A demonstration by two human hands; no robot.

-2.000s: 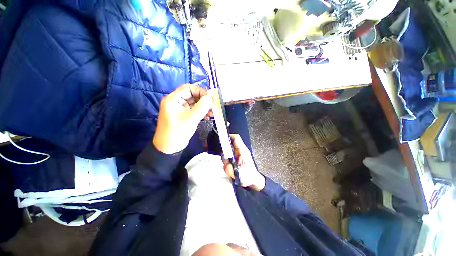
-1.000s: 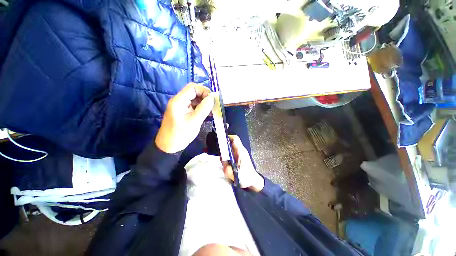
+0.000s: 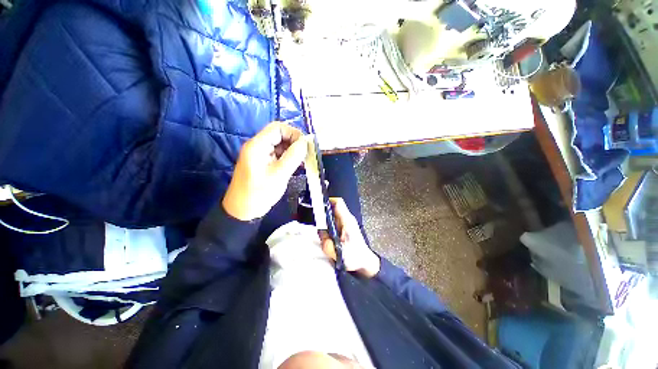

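My left hand pinches the upper part of a narrow white strip between thumb and fingertips, over my lap. My right hand is closed around the handles of the dark shears, low in front of my body. The long blades point up and away, along the strip, towards the table edge. The blades look nearly closed. The strip's lower end lies by my right fingers; whether they also hold it I cannot tell.
A shiny navy quilted jacket fills the left. The white machine table is ahead, with a cream sewing machine and small yellow-green snips. White-banded pieces hang lower left. A side table stands right.
The shear blades, a little apart before, now look closer together. Both hands stay in nearly the same place. The view has shifted slightly.
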